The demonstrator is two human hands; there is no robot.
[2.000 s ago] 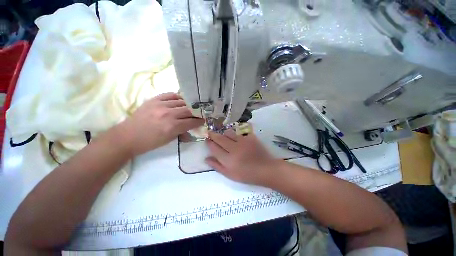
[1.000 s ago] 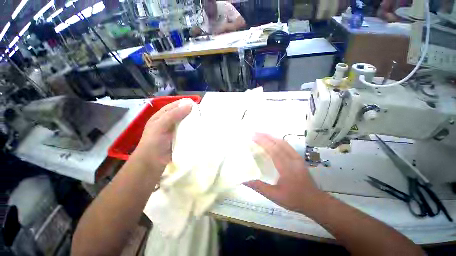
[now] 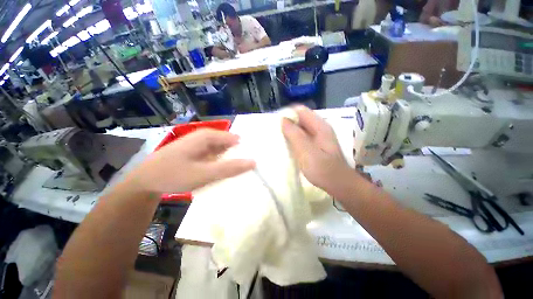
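Observation:
The pale yellow garment piece [image 3: 263, 216] hangs in front of me, bunched over the table's front edge, with a thin dark line down its middle. My right hand [image 3: 315, 149] pinches its upper end and holds it up. My left hand [image 3: 201, 160] lies against its left side, fingers apart; whether it grips any cloth is unclear. The white sewing machine head [image 3: 383, 125] stands right of the cloth, with no cloth seen under it.
Black-handled shears [image 3: 482, 201] and small dark scissors [image 3: 453, 205] lie right of the machine head. A red basket [image 3: 181, 131] is behind my left hand. Another machine [image 3: 64, 153] stands at far left. A person [image 3: 242, 35] sits at a table behind.
The cloth has gone from under the needle into the air before me. Since one second ago, my right hand has risen to the cloth's top, and my left hand has let go of its top corner.

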